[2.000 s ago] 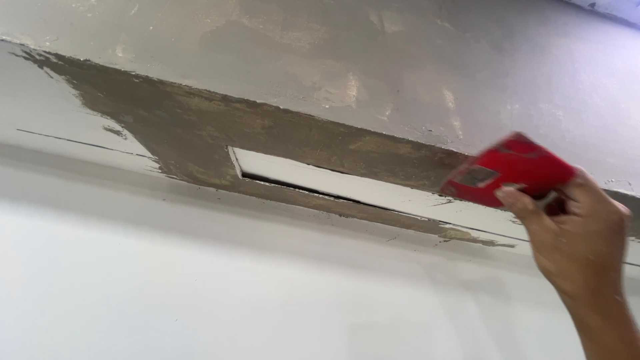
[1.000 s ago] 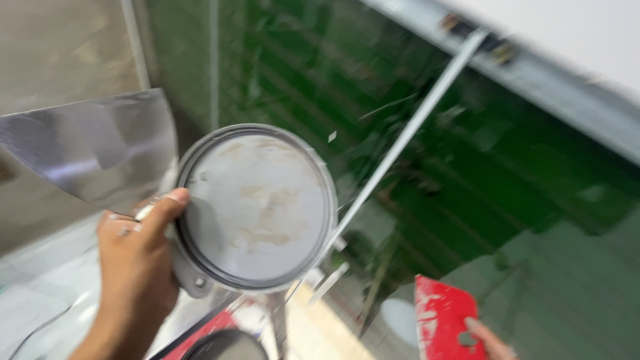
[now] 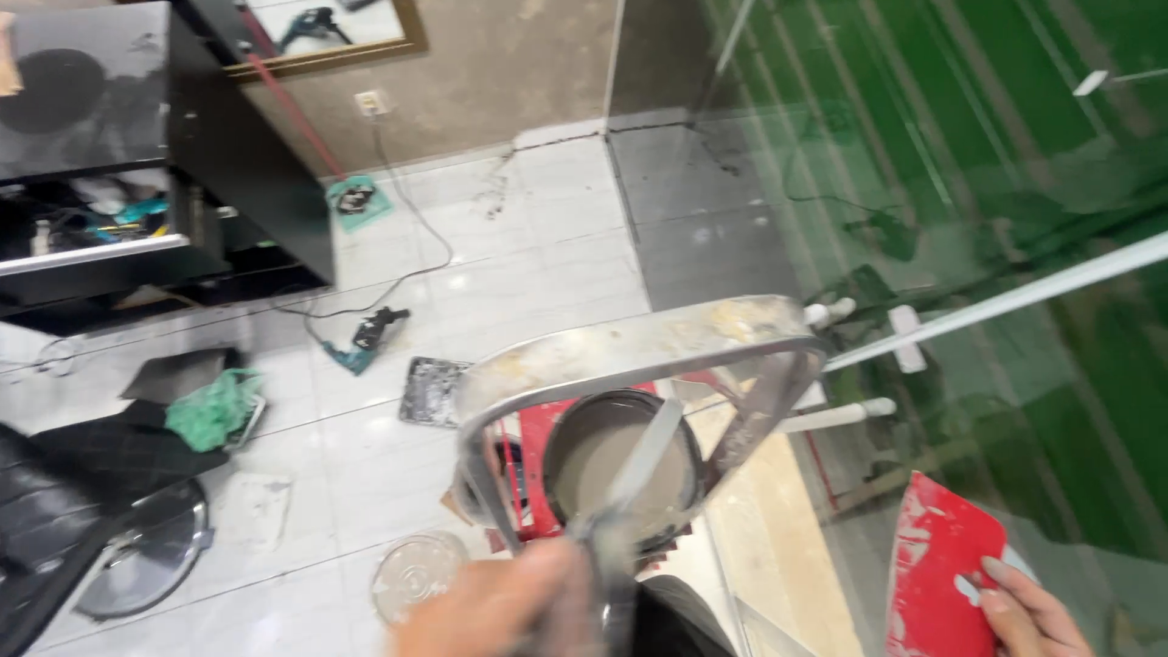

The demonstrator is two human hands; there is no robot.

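Observation:
My left hand (image 3: 502, 598), blurred at the lower middle, is closed on a dark-handled scraper (image 3: 643, 456), whose pale metal blade appears nearly edge-on over a bucket. The round black bucket (image 3: 575, 447) holds grey-brown compound and stands on a red surface below, framed by the smeared metal top rail (image 3: 639, 338) of what looks like a stepladder. Whether the blade touches the compound cannot be told. At the lower right my right hand (image 3: 1031, 602) grips a red plastic spreader (image 3: 949, 566) with a cutout and pale smears, held before green glass.
White tiled floor lies far below. On it are a corded drill (image 3: 365, 338), a smeared tray (image 3: 433, 392), a round clear lid (image 3: 420, 575) and a green plastic bag (image 3: 214, 411). A black cabinet (image 3: 255, 146) with an open drawer stands left; green glass (image 3: 1004, 182) rises right.
The view has swung down from the ceiling slot. The round grey lid-like piece and wide blade seen by my left hand a second ago no longer show that way; my right hand keeps the red spreader.

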